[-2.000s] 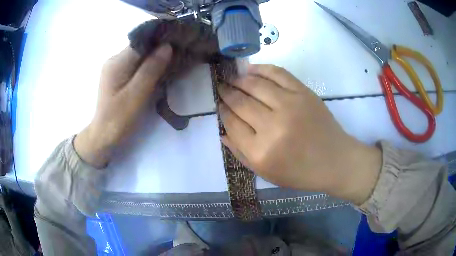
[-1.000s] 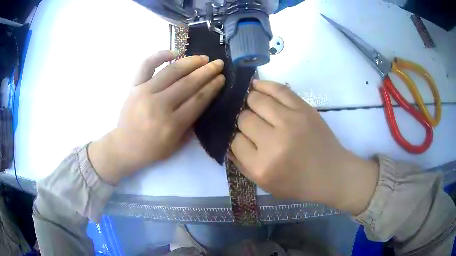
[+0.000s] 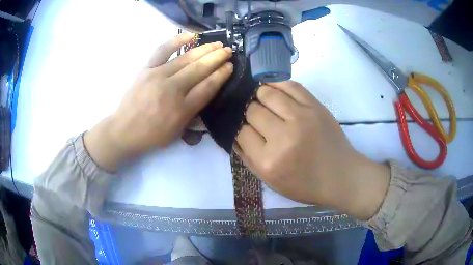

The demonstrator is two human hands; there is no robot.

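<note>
The black-faced piece (image 3: 226, 111) lies on the white table with its top end at the presser foot (image 3: 234, 39) and its pointed end towards me. My left hand (image 3: 158, 101) lies flat on its left part, fingertips near the foot. My right hand (image 3: 306, 150) holds its right edge, fingers curled, together with the narrow plaid strip (image 3: 248, 199). The strip runs from under my right hand down over the table's front edge. The needle's exact spot cannot be told. The fabric under both hands is hidden.
The grey-blue ribbed knob (image 3: 269, 56) is just above my right fingertips. Scissors (image 3: 402, 93) with red and yellow-orange handles lie at the right. A fabric scrap (image 3: 442, 48) is at upper right. A measuring scale (image 3: 321, 223) runs along the front edge. Blue bins (image 3: 102, 240) show below.
The black-faced piece, bunched at first, was laid flat, black side up, then moved slightly up towards the foot. My left hand moved onto it. The view has shifted a little.
</note>
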